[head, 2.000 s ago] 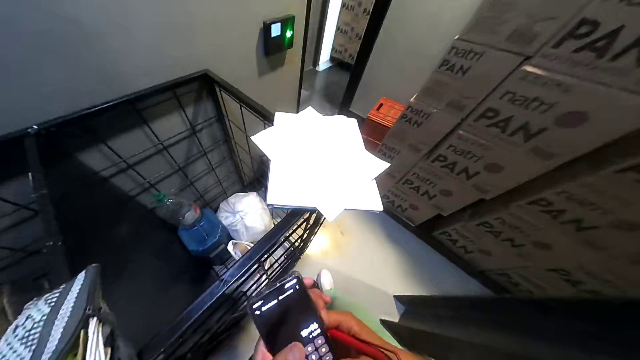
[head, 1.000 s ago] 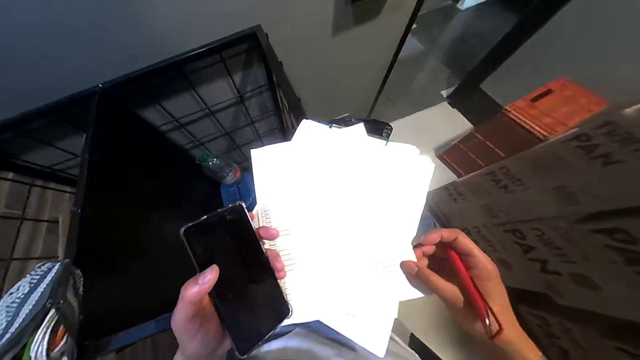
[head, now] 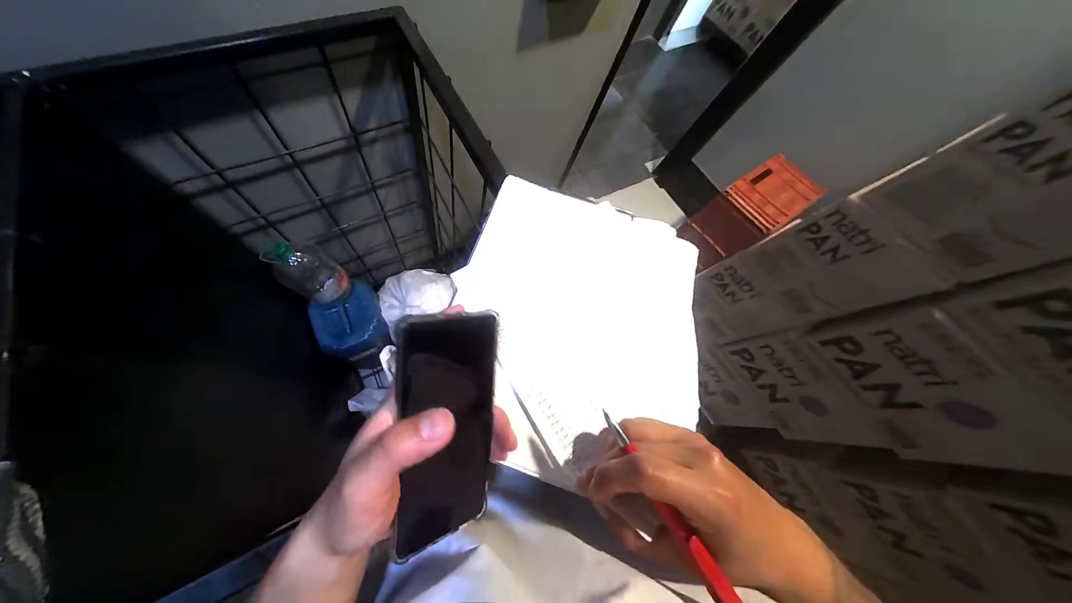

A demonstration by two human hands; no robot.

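My left hand [head: 373,469] holds a smartphone [head: 444,368] with a dark screen, thumb across its face and fingertips showing at its right edge. My right hand [head: 678,494] grips a red pen [head: 712,569], its tip pointing at the lower part of a stack of white paper sheets [head: 595,301]. The sheets are fanned unevenly and strongly lit, so most of their surface is washed out; rows of small print show near the bottom. What bears the sheets from below is mostly hidden.
A black metal mesh cage [head: 289,155] stands left, with a clear plastic bottle [head: 314,272], a blue container [head: 347,322] and a white plastic bag [head: 416,293] by it. Stacked cardboard boxes [head: 888,360] fill the right, near an orange crate [head: 775,193]. A doorway lies ahead.
The phone's lit screen has gone dark. The red pen, earlier lying along my right hand, now points with its tip toward the paper. The view has shifted.
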